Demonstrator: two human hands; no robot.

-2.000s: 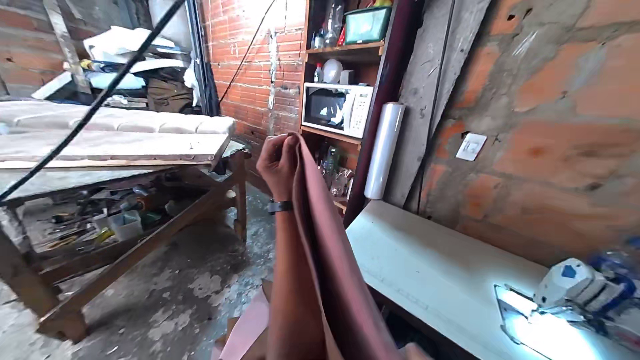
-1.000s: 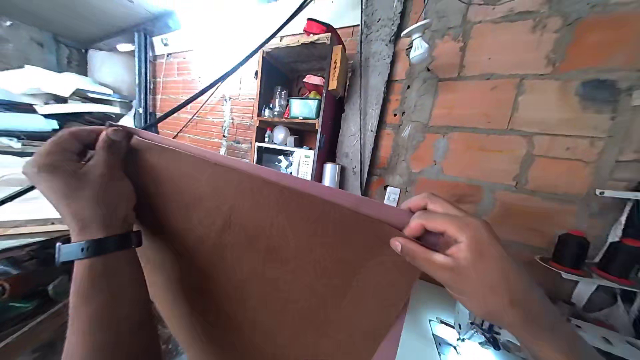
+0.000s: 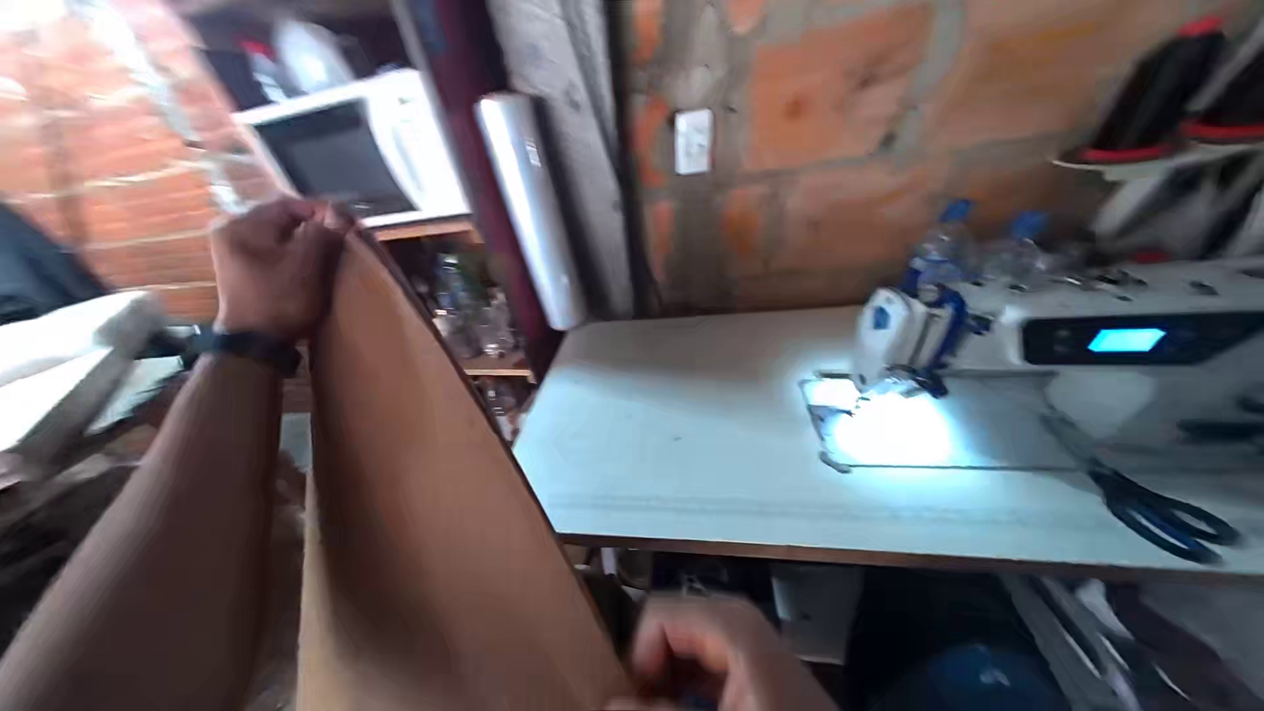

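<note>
A long piece of brown fabric or leather-like material [image 3: 425, 474] hangs from my left hand [image 3: 281, 262], whose fingers pinch its top corner, in front of the shelf. My right hand [image 3: 726, 652] is low in the view, blurred, beside the lower right edge of the material; whether its fingers hold that edge I cannot tell. To the right a white industrial sewing machine [image 3: 1086, 336] stands on a pale table [image 3: 681, 434], its lamp lighting the needle area. Dark-handled scissors [image 3: 1160, 504] lie on the table at the machine's right.
A microwave [image 3: 346, 148] sits on a wooden shelf at the left, with a plastic-wrapped roll [image 3: 528, 207] leaning beside it. Thread cones [image 3: 1150, 99] and plastic bottles [image 3: 943, 242] stand behind the machine. A brick wall with a switch plate [image 3: 693, 141] rises behind the table.
The view has swung down and right since one second ago. The material, stretched between both raised hands then, now hangs steeply from my left hand, and my right hand has moved low.
</note>
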